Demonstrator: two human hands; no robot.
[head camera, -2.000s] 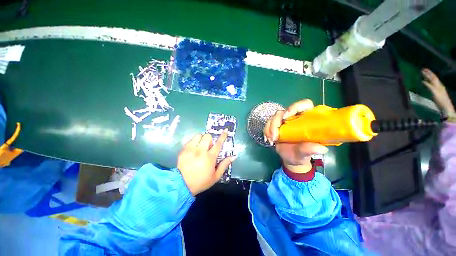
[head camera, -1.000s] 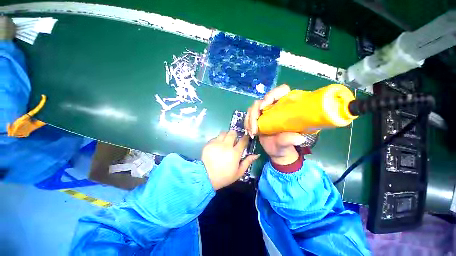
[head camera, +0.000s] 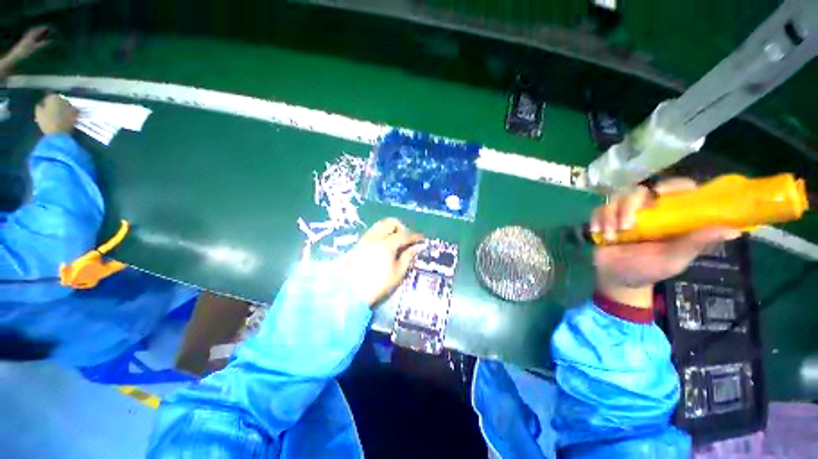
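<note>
A phone unit (head camera: 425, 303) with silvery details lies on the green bench at the near edge. My left hand (head camera: 387, 260) is at its upper left side, fingertips at its top end; whether it grips anything is not clear. My right hand (head camera: 639, 242) holds an orange electric screwdriver (head camera: 709, 208), roughly level, its tip pointing left, to the right of the round screw dish (head camera: 514, 262). The dish is silver-grey and speckled. White strips (head camera: 339, 199) lie in a loose pile left of the phone unit. Small blue parts (head camera: 425, 170) lie in a flat clear bag behind it.
A black phone tray (head camera: 679, 359) with several units stands at the right. Phone units (head camera: 525, 111) lie behind the white line. A white post (head camera: 668, 134) slants at the upper right. Another worker's hand (head camera: 57, 115) holds white strips at left. A brown box (head camera: 212, 332) is below.
My right hand has moved right with the screwdriver, away from the phone unit, and uncovered the dish. My left hand has moved up to the phone unit's top end. The camera view has shifted.
</note>
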